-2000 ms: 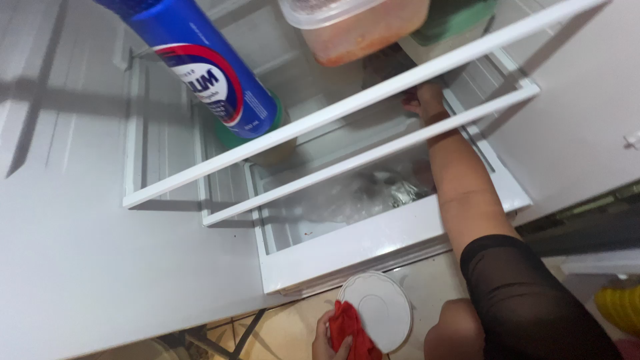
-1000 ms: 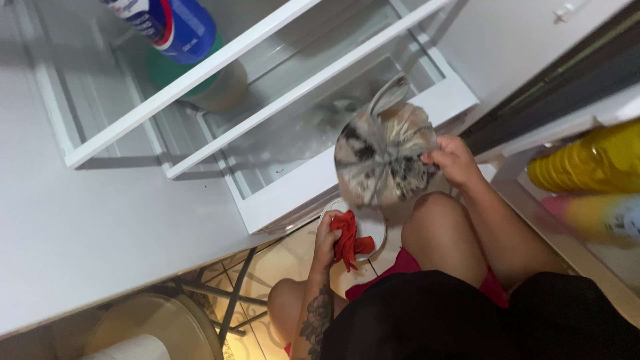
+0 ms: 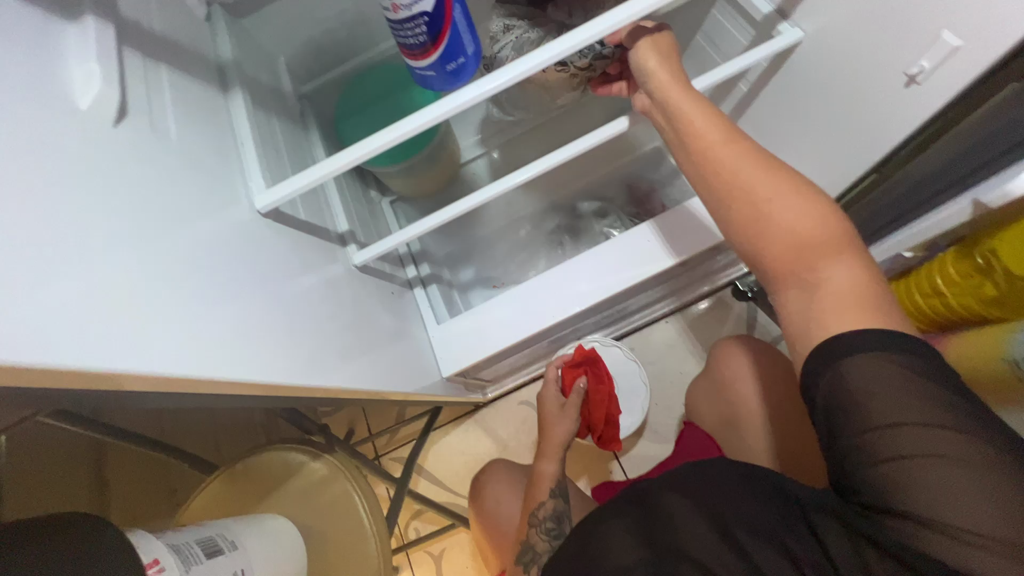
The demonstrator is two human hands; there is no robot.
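Note:
My right hand (image 3: 644, 68) reaches into the open refrigerator, its fingers closed on the edge of a knotted plastic bag (image 3: 548, 68) on a shelf behind the white front rail. My left hand (image 3: 560, 400) holds a red cloth (image 3: 594, 398) low down, in front of a round white lid or plate (image 3: 632, 382) near the floor. On the upper glass shelf stands a blue bottle (image 3: 436, 40). Below it, a tub with a green lid (image 3: 392, 120) shows through the glass. Clear plastic lies in the bottom drawer (image 3: 576, 264).
Two white shelf rails (image 3: 480, 92) cross the refrigerator's front. Yellow bottles (image 3: 964, 268) stand in the door at right. At lower left are a round stool seat (image 3: 296, 504), a white container (image 3: 248, 544) and dark metal legs (image 3: 412, 464).
My right hand has carried the knotted bag from in front of the refrigerator up onto a shelf inside. My left hand keeps the red cloth low down.

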